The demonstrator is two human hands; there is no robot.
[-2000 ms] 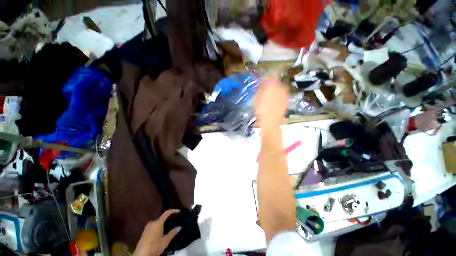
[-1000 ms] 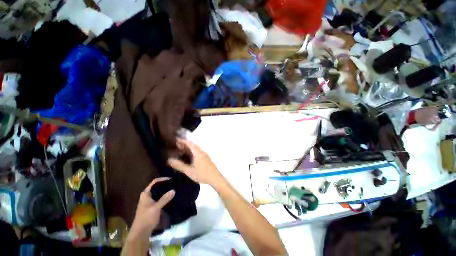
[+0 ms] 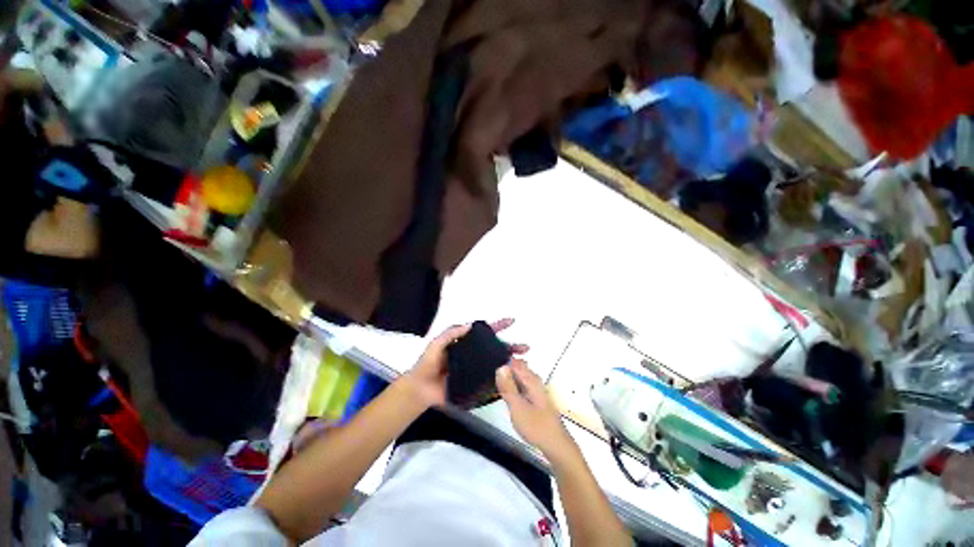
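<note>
A small black cloth piece (image 3: 477,364) is held between both hands near the table's front edge. My left hand (image 3: 433,363) grips its left side, with fingers partly behind it. My right hand (image 3: 527,401) holds its lower right side. The large brown cloth (image 3: 352,203) with a long black strip (image 3: 430,203) lies over the left of the white table (image 3: 598,246), beyond my hands. The sewing machine (image 3: 737,454) stands to the right of my hands.
A parts tray (image 3: 300,144) with a round yellow-orange item (image 3: 228,190) is at upper left. A blue crate (image 3: 198,481) is at lower left. Blue plastic (image 3: 700,123), a red item (image 3: 892,86) and scraps lie beyond the table. Part of another person (image 3: 64,228) shows at far left.
The view has turned, so the table now slants. The small black piece is away from the brown cloth and nearer my body. My right hand has come back from beyond the table to the piece.
</note>
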